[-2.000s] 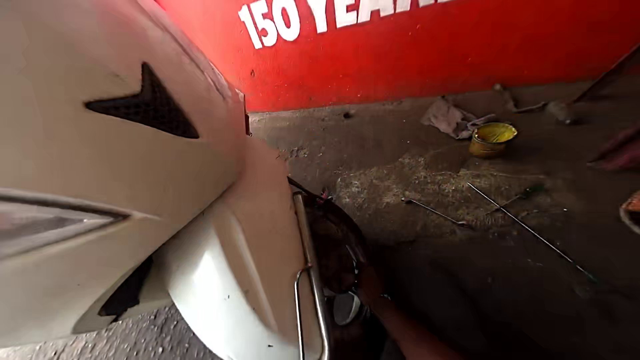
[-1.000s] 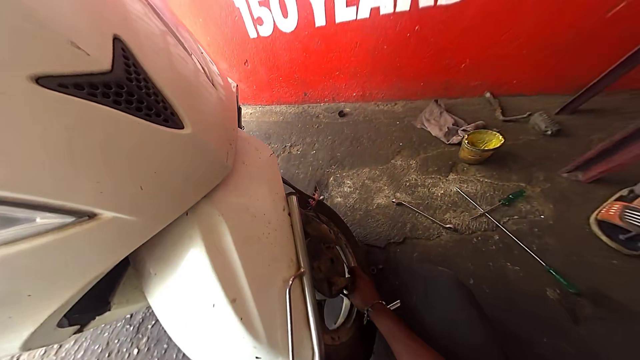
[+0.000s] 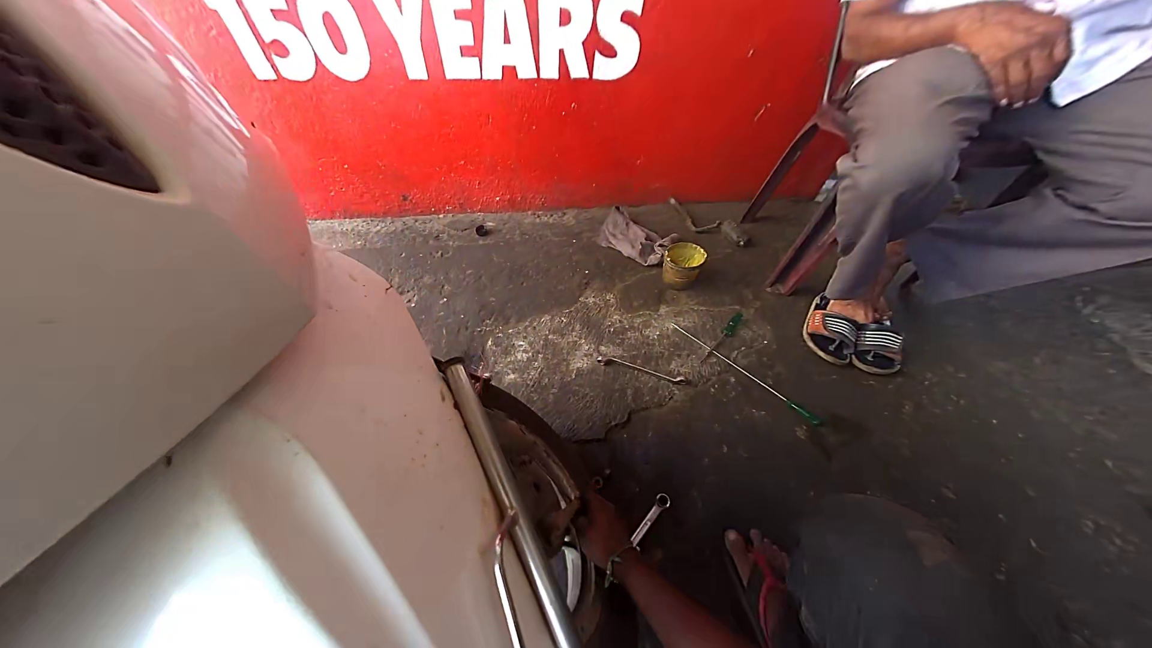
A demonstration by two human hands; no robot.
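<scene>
At the front wheel of a white scooter, my right hand reaches in near the hub, behind the metal guard bar. Its fingers are dark and partly hidden, so what they touch is unclear. A ring spanner sticks out beside my wrist, which wears a thin bracelet; whether the hand grips it cannot be told. My left hand is out of view.
On the floor lie another spanner, two green-handled screwdrivers, a rag and a yellow grease tub. A seated person's sandalled foot is at right; a red-strapped foot is nearby.
The view has shifted, bringing more of the seated person into sight. My right hand remains by the wheel. More of the spanner beside my wrist shows now.
</scene>
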